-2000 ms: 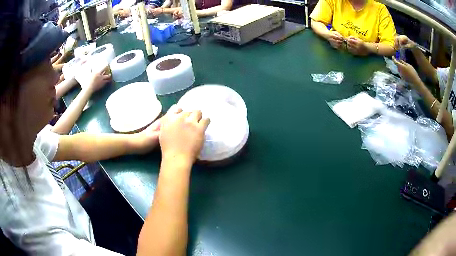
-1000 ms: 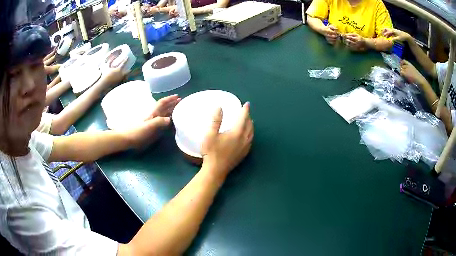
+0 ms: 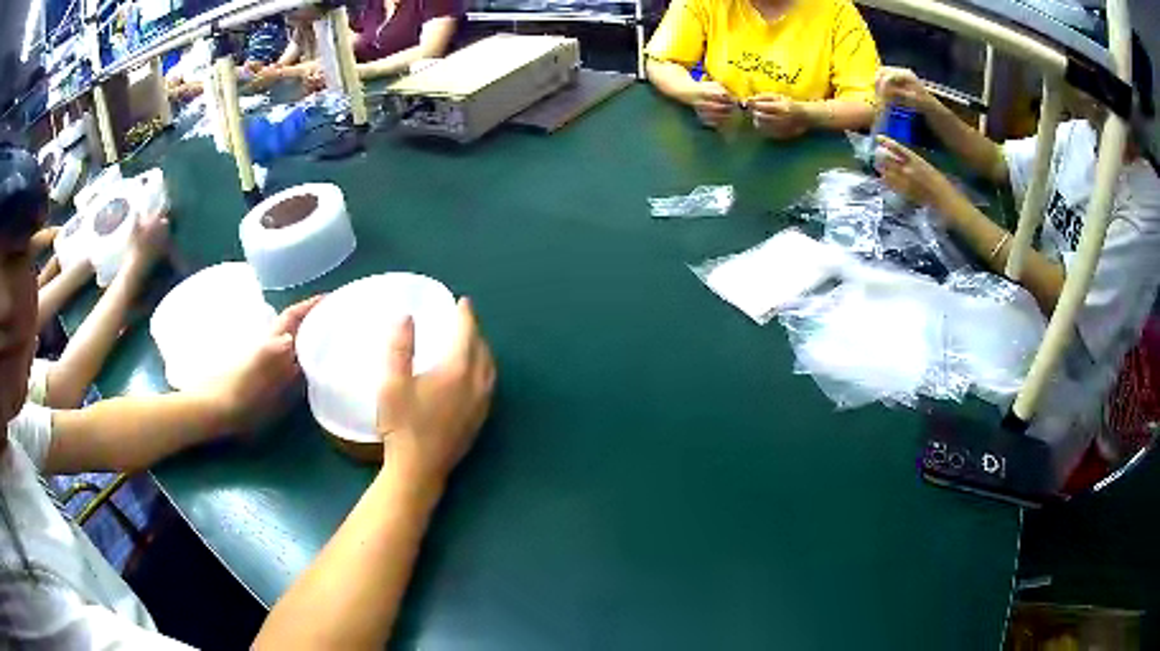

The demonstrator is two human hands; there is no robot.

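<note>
Neither of my hands is in view. In front of me is the dark green table. To the left, a person in a white top holds a frosted white housing between two hands, with a brown base edge under it. A second white housing stands left of it, partly behind that person's hand. A finished unit, white with a brown centre, stands behind them.
Clear plastic bags lie at the right, with a small clear packet behind. A smartphone lies by a cream pole. A box stands at the back. Other people sit around the table, one in yellow.
The view has turned right, so everything sits further left. The person on the left still holds the housing. The blurred skin at the lower right edge two seconds ago is gone.
</note>
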